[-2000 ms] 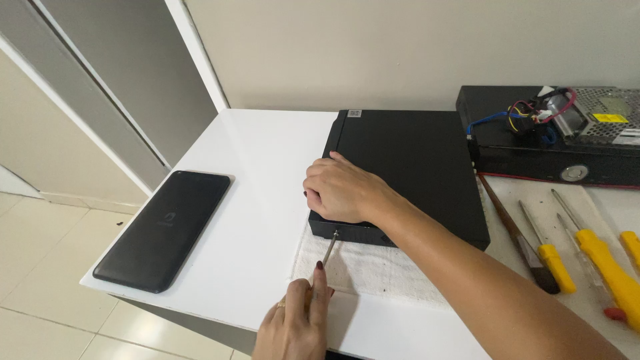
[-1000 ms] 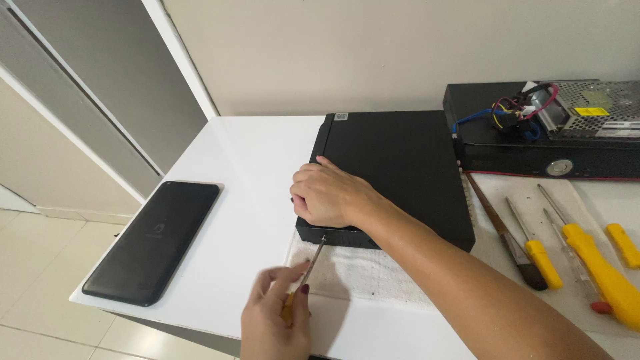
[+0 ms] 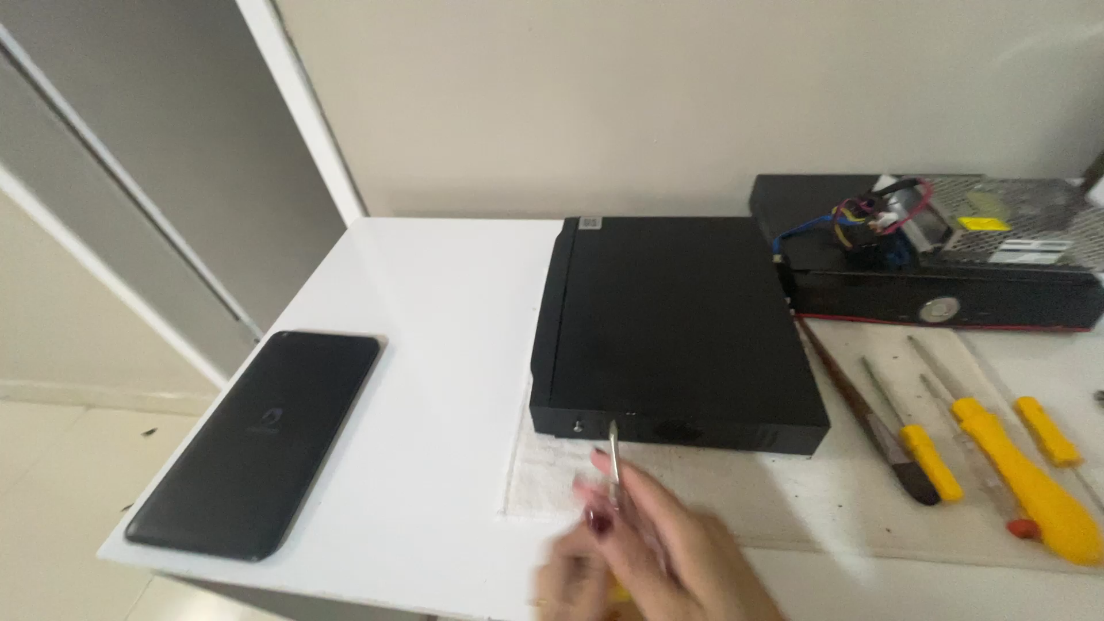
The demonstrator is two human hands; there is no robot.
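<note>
A black slim metal case (image 3: pixel 673 319) lies flat on a pale cloth, with a screw (image 3: pixel 578 426) standing out of its near side. Below that side my right hand (image 3: pixel 681 552) pinches the metal shaft of a screwdriver (image 3: pixel 614 466) between thumb and fingers. The shaft points up, its tip close to the case's near side, right of the screw; I cannot tell if they touch. Part of its yellow handle shows between the hands. My left hand (image 3: pixel 569 569), blurred, is beside the handle and partly hidden; its grip is unclear.
A black phone or tablet (image 3: pixel 259 444) lies on the white table (image 3: pixel 423 345) at left. On the right are a brush (image 3: pixel 862 414), several yellow-handled screwdrivers (image 3: pixel 931 461) and another black case (image 3: pixel 862 297) bearing a metal power supply (image 3: pixel 1026 216) with wires. A wall stands behind.
My right hand has left the top of the black case and come down to the screwdriver beside my left hand. The screwdriver's tip has moved right, away from the screw.
</note>
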